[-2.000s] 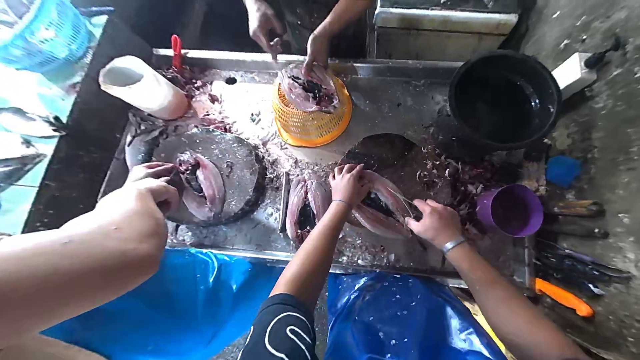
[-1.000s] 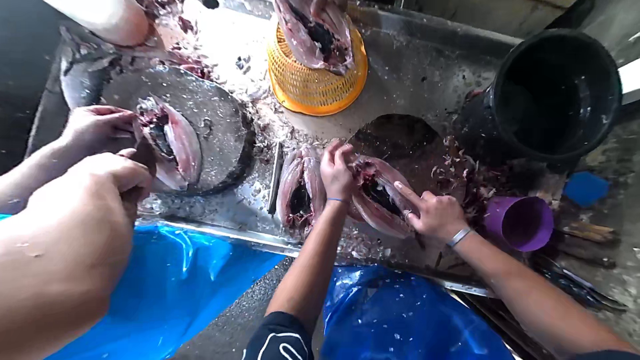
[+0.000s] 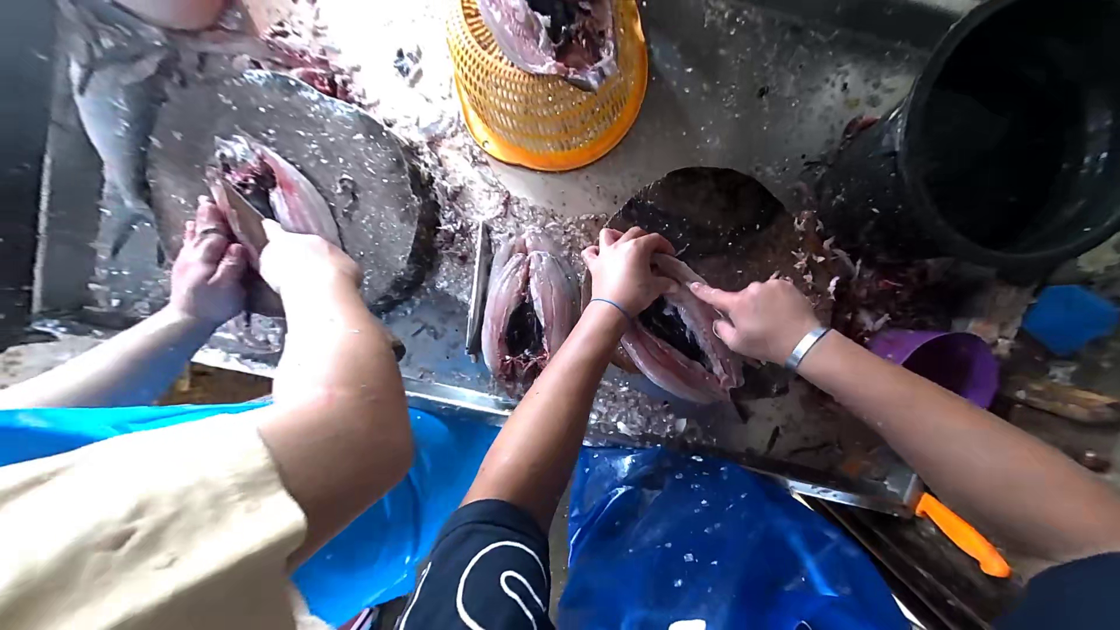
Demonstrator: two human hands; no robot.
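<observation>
My left hand grips the upper left edge of a split, gutted fish, which lies open over the front of a dark round board. My right hand is curled, with its index finger stretched onto the fish's right flap; whether something is inside that hand is hidden. Another opened fish lies belly up just left of my left hand. A narrow metal strip or blade rests beside it.
At left, a co-worker's hands work a blade in a fish on a round board. An orange basket bears another fish. A black bucket, purple container and orange-handled knife are at right.
The view has moved much closer to the worktop. My right index finger now lies higher along the fish's flap. The hands seen at the basket two seconds ago are out of view.
</observation>
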